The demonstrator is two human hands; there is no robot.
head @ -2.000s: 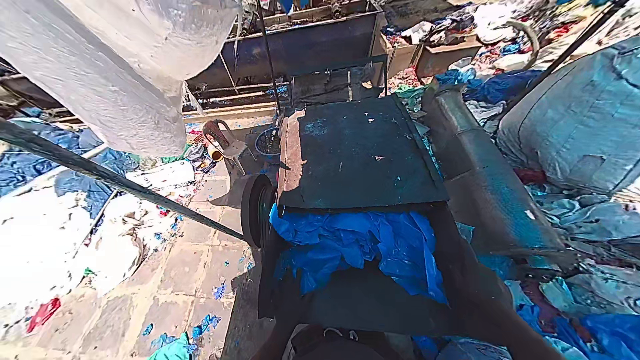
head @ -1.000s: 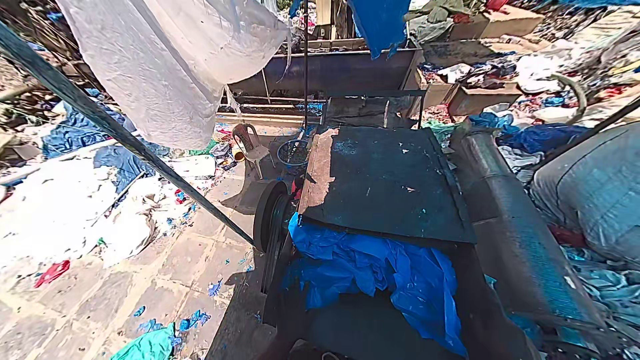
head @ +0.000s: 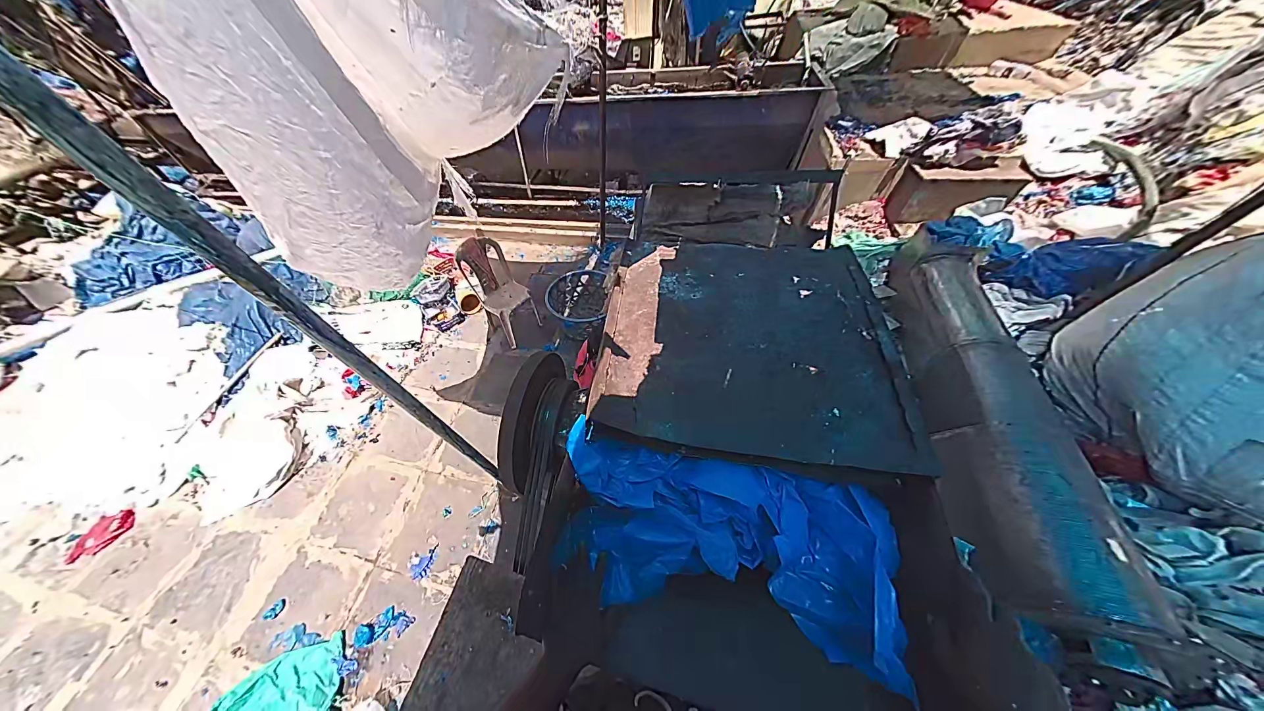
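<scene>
Neither my left hand nor my right hand can be made out in the head view. Below me, crumpled blue plastic sheeting [head: 731, 513] lies in the mouth of a dark metal machine, under the front edge of its flat top cover [head: 780, 355]. The cover has a bare brownish strip along its left side. A black pulley wheel with belts [head: 533, 425] stands at the machine's left. The front of the opening is in deep shadow, so what is there is hidden.
A metal pole [head: 247, 267] slants down from the upper left. White plastic sheeting [head: 365, 148] hangs above. To the right lie a large metal duct [head: 1017, 425] and a bulging sack [head: 1175, 365]. A plastic chair [head: 494, 286] and a blue tub [head: 578, 296] stand beyond the pulley.
The view has shifted somewhat. The blue sheeting stays in the machine's mouth. Dark, arm-like shapes beside the opening two seconds ago are not clearly seen now.
</scene>
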